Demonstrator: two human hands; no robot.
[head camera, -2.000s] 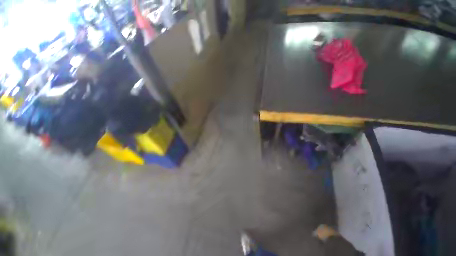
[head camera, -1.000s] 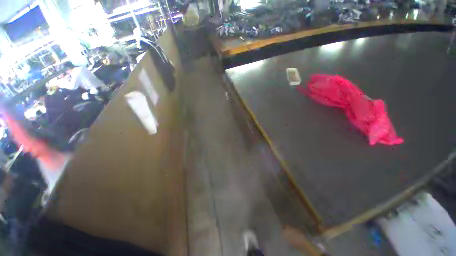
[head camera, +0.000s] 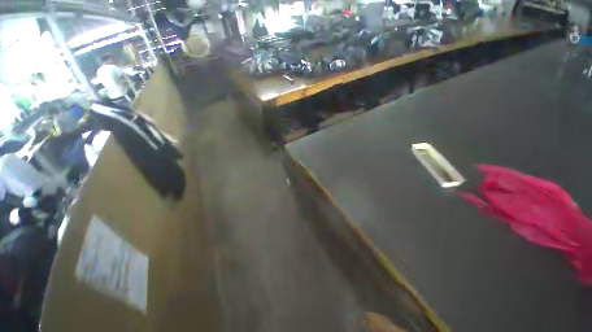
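Note:
A grey table with a yellow edge fills the right side. A small cream rectangular frame or open box lies on it. A crumpled pink-red cloth or bag lies just to its right, near the right rim. A blurred, skin-toned bit at the bottom rim, beside the table's edge, looks like my right hand; it is cut off, and its fingers cannot be made out. My left hand is out of the picture.
A walkway runs between the table and a tan partition. The partition bears a white sheet and a dark striped cloth. Beyond the grey table, a brown table holds heaps of grey-blue pieces. A person is far left.
The view has moved forward along the walkway. The pale frame and pink cloth show larger and farther right. The brown table and its heaps show more fully.

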